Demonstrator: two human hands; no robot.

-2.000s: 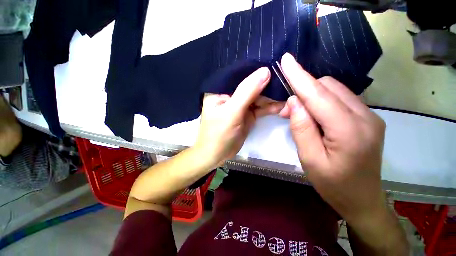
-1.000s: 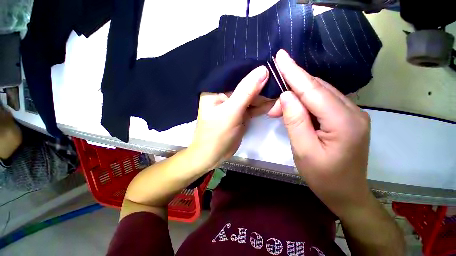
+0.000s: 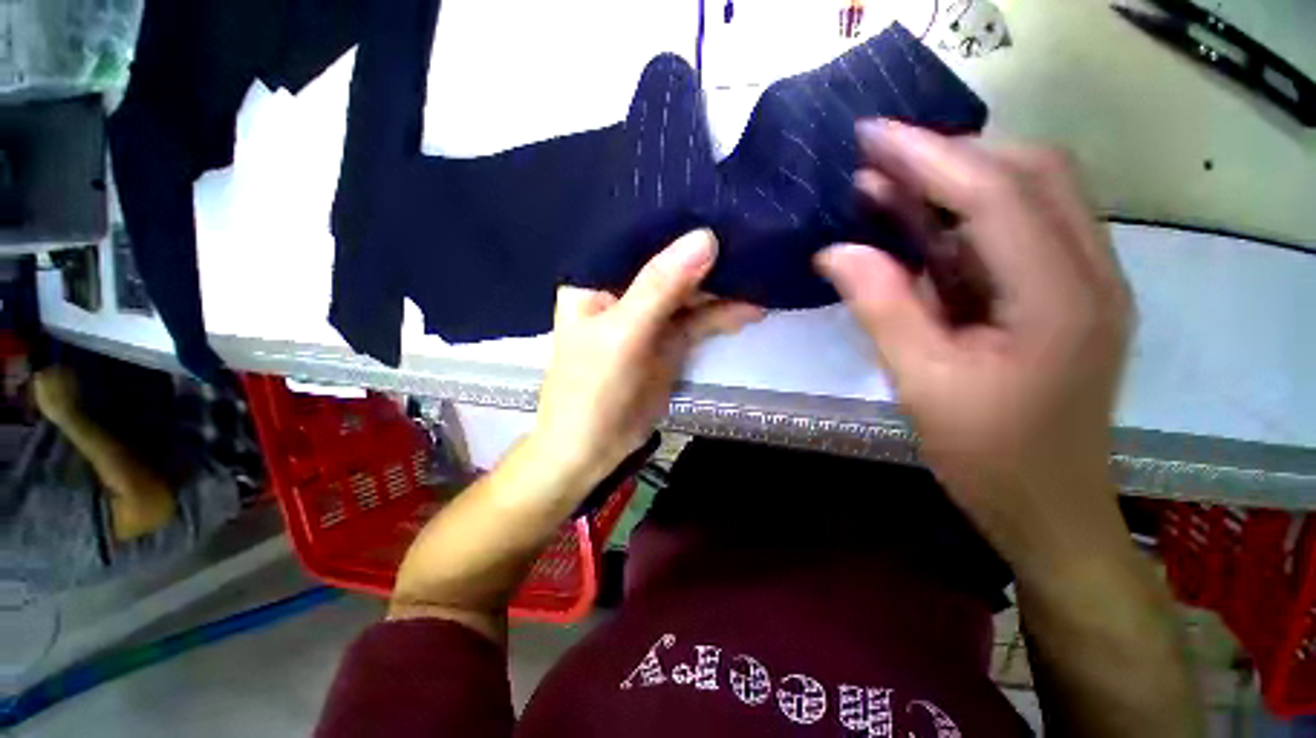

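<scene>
A dark pinstriped cloth piece (image 3: 830, 137) lies over the table edge area, its striped face partly folded up and its plain dark underside toward me. My left hand (image 3: 624, 353) pinches the near edge of the cloth between thumb and fingers. My right hand (image 3: 996, 274) is blurred beside the right part of the cloth, thumb and fingers apart, with no tool visible in it. Whether its fingertips touch the cloth is unclear. Black thread snips (image 3: 1227, 61) lie on the machine bed at the upper right.
Plain dark cut pieces (image 3: 383, 173) hang over the front edge at left. The cream machine bed (image 3: 1155, 144) bears a round metal plate (image 3: 970, 26) and a small red part (image 3: 852, 18). A red basket (image 3: 347, 490) is below the ruler-like edge. Another person's arm (image 3: 108, 454) shows at left.
The thin metal tool is gone from my right hand, whose fingers have spread. The cloth is shifted and folded differently. The view has moved, and the machine head no longer shows.
</scene>
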